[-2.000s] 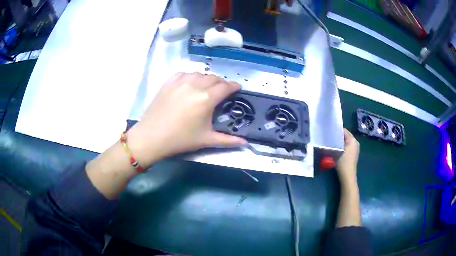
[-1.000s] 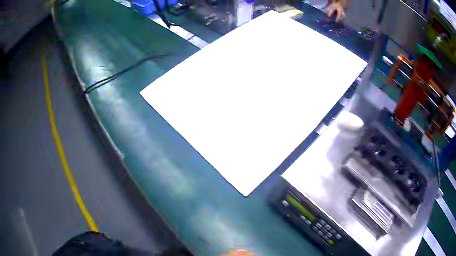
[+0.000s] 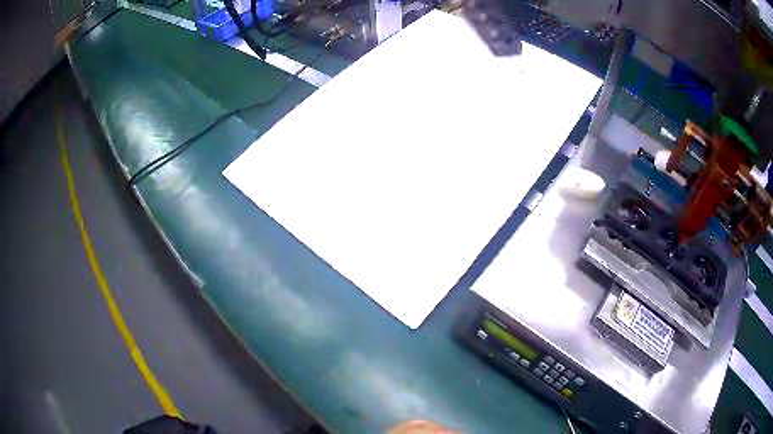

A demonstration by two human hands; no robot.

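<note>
A dark fan shroud (image 3: 665, 246) with round fan openings lies on the silver fixture plate (image 3: 640, 275) on the dispensing machine (image 3: 534, 254) at the right. The red syringe (image 3: 710, 191) with a green top is upright over the shroud; its tip appears near the middle opening, contact unclear. Only a sliver of skin shows at the bottom edge, seemingly my left hand (image 3: 421, 427); its fingers and any hold are hidden. My right hand is out of the picture.
A large white sheet (image 3: 407, 169) lies left of the machine; a blurred dark part (image 3: 498, 32) is over its far edge. A white round lid (image 3: 581, 183), labelled metal cover (image 3: 640, 326), control panel (image 3: 530, 356), black cable (image 3: 191, 140) and blue bin (image 3: 222, 24) show.
The view has swung left from the machine front. My left hand has left the shroud, now under the syringe. The fixture is back, exposing the labelled cover. A dark part has appeared at the sheet's far edge.
</note>
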